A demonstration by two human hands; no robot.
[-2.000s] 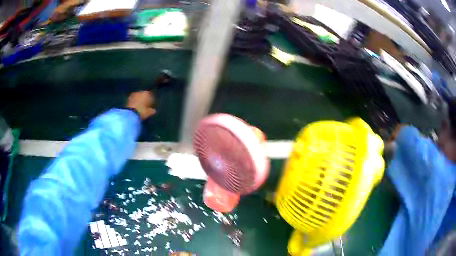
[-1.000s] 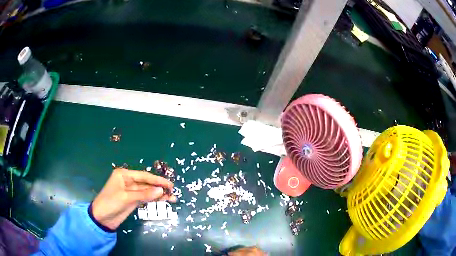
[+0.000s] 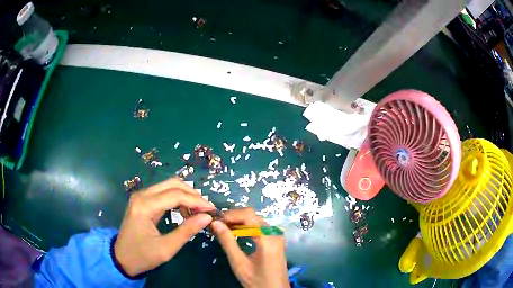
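My left hand (image 3: 154,228) is at the lower centre-left, its thumb and fingertips pinching a small dark electronic module (image 3: 214,214). My right hand (image 3: 256,247) is beside it, fingertips meeting the left ones at the module. It holds yellow tweezers with a green end (image 3: 247,231) between thumb and fingers; their tips are hidden at the fingertips. White pad strips (image 3: 177,216) lie partly hidden behind my left hand. Small white pieces (image 3: 281,194) lie scattered on the green bench beyond my hands, with small modules (image 3: 212,160) among them.
A pink fan (image 3: 413,146) and a yellow fan (image 3: 469,208) stand at the right. Crumpled white paper (image 3: 337,126) lies by the metal post (image 3: 394,53). A white rail (image 3: 169,64) crosses behind. A green tray (image 3: 35,107) and clear bottle (image 3: 38,35) are at the left.
My left hand came back from over the belt to the bench and now meets my right hand, which has risen into view with the tweezers. The camera view has shifted down and left.
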